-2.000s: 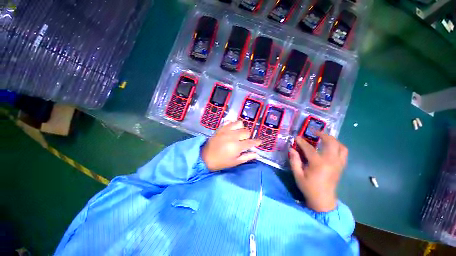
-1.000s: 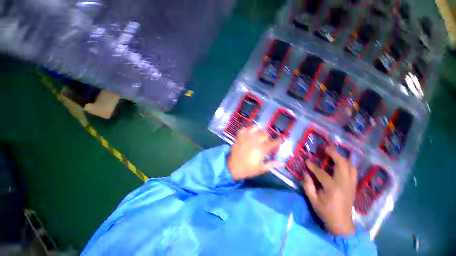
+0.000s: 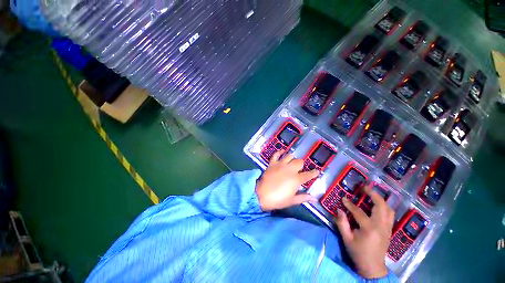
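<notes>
A clear blister tray lies in front of me. Its near row holds red-and-black keypad phones face up; its far row holds phones face down. My left hand rests with spread fingers over the keypads of the two leftmost phones, one of them this phone. My right hand has its fingertips on the third phone and the phone beside it, which it partly covers. The rightmost phone shows red marks on its screen. No phone is lifted.
A second tray of face-down phones adjoins the far side. A tall ribbed stack of trays stands at the left. A cardboard box and yellow-black floor tape lie beyond the bench edge. Small pale parts are at far right.
The view has swung left, so the tray sits farther right. My left hand has moved to the two leftmost phones, and my right hand from the rightmost phone to the third and fourth.
</notes>
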